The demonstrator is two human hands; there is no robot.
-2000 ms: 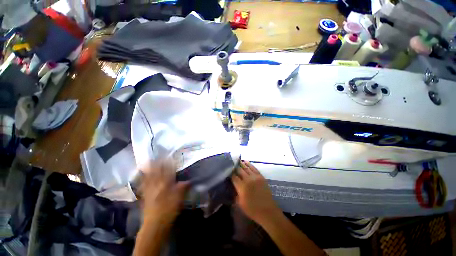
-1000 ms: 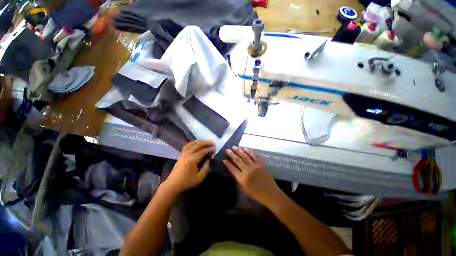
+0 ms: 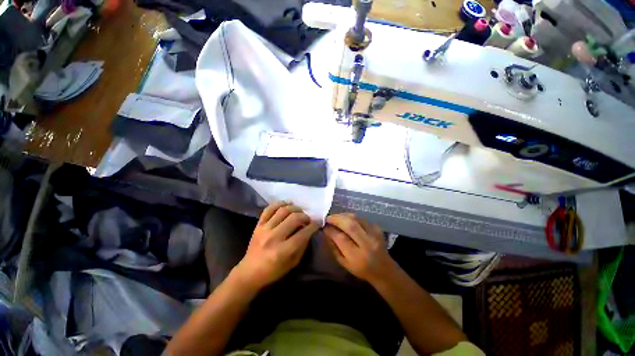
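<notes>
A garment panel (image 3: 244,97), pale side up, lies left of the needle and reaches over the table's front edge. A pocket piece (image 3: 289,169), pale with a dark grey band, lies on it. My left hand (image 3: 282,240) pinches the panel's near corner at the front edge. My right hand (image 3: 356,243) pinches the same corner, its fingertips close to the left ones. The presser foot and needle (image 3: 358,128) of the white sewing machine (image 3: 432,90) stand behind and right of the corner; the cloth held in my fingers is away from them.
Another pale and grey piece (image 3: 157,122) lies at the left. A pale curved piece (image 3: 423,156) lies under the machine arm. Red-orange loops (image 3: 564,228) and a thin red tool (image 3: 512,188) are at the right. Thread cones (image 3: 523,46) stand behind. Grey cloth (image 3: 111,299) is heaped below left.
The panel has been spread flatter, pale side up, with the pocket piece facing up. Both hands have come together at its near corner. The camera view has shifted.
</notes>
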